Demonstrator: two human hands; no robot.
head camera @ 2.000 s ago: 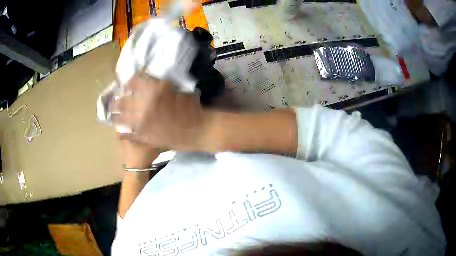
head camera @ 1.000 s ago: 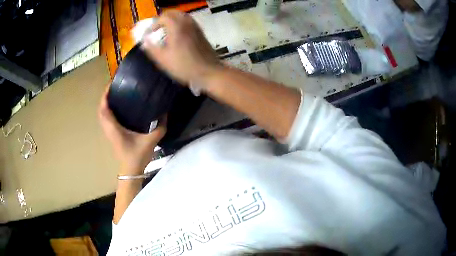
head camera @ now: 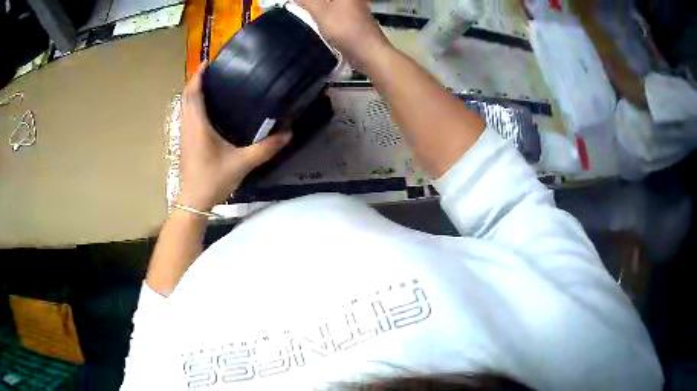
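The black portable fan unit (head camera: pixel 264 75) is held above the bench at the upper left of centre, its smooth rounded housing facing me. My left hand (head camera: pixel 218 153) grips its near left side, thumb below a small white mark. My right hand (head camera: pixel 336 23) is at its far upper edge, partly cut off by the top of the picture. A white cloth (head camera: pixel 338 63) shows between my right hand and the housing. Part of the fan's dark base (head camera: pixel 309 118) shows below.
Brown cardboard (head camera: pixel 92 153) covers the left of the bench, with a thin white cord (head camera: pixel 24 130) on it. A ribbed bagged part (head camera: pixel 513 128) lies right, near a whitish bottle (head camera: pixel 452 27). Another person's arm and white bags (head camera: pixel 577 72) are at upper right.
My right hand has moved from the fan's top face to its far right edge. The fan is turned slightly and sits higher in the picture. The white cloth shows at its right edge.
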